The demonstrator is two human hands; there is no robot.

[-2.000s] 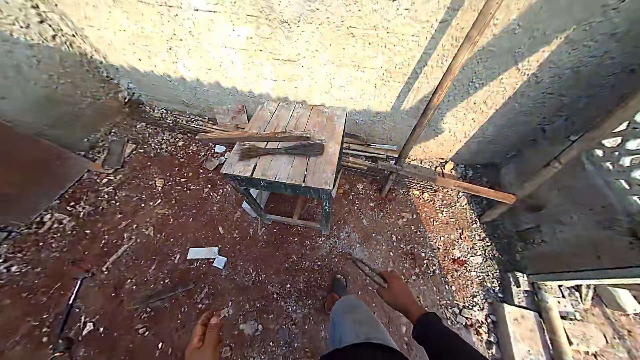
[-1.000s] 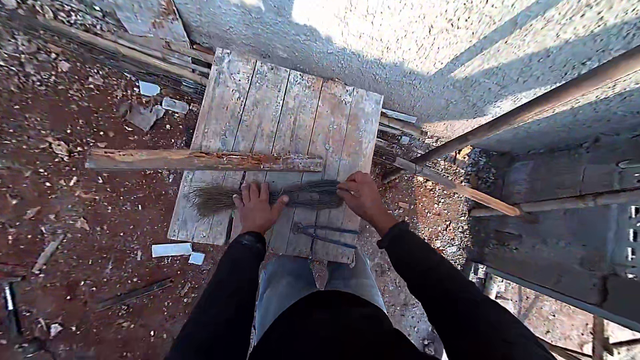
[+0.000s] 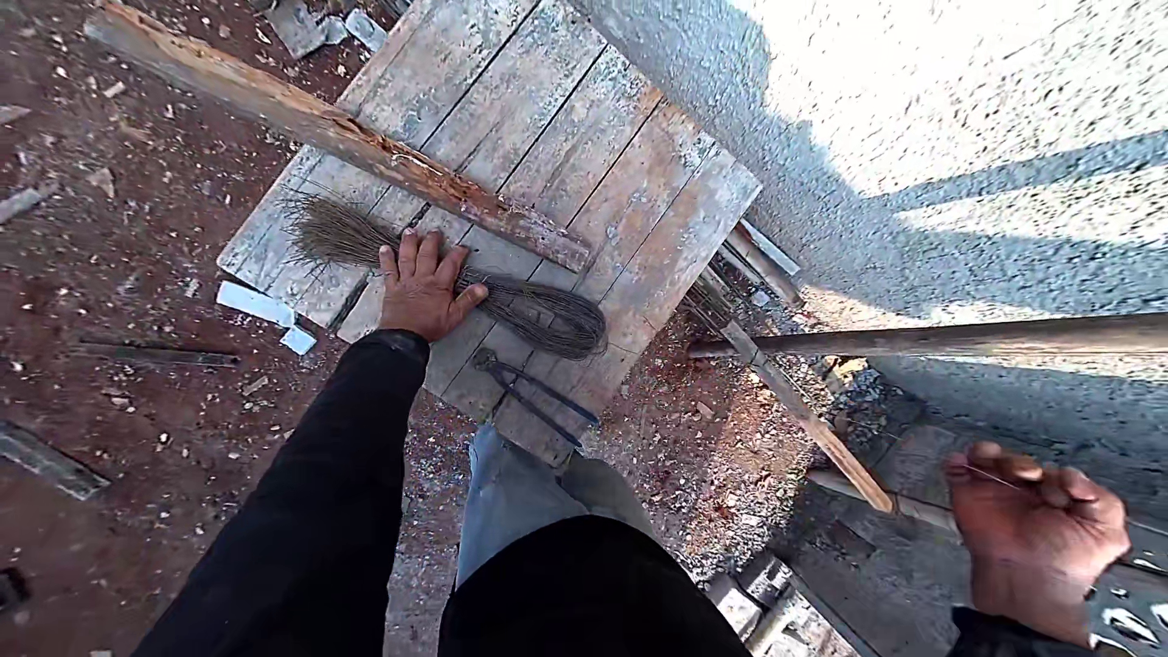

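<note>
A bundle of thin tie wire (image 3: 552, 315), looped at one end and splayed at the other, lies across a worn plank-topped table (image 3: 630, 173). My left hand (image 3: 427, 292) rests flat on the bundle's middle with its fingers spread, pressing on it. Near the table's front corner lie long-handled pincers (image 3: 538, 397), their handles apart. My right hand (image 3: 1036, 516) is raised well to the right of the table, fingers curled around a thin strand of wire (image 3: 990, 476).
A rough timber piece (image 3: 365, 151) lies across the table beyond the bundle. A slanting wooden pole (image 3: 967, 338) and a wooden strip (image 3: 812, 424) stand to the right, near the rough wall (image 3: 821, 210). Rubble covers the reddish ground (image 3: 164, 420).
My right hand has moved from the bundle's looped end far out to the right with a strand. The left hand stays on the bundle. The pincers, in my right hand two seconds ago, lie on the table.
</note>
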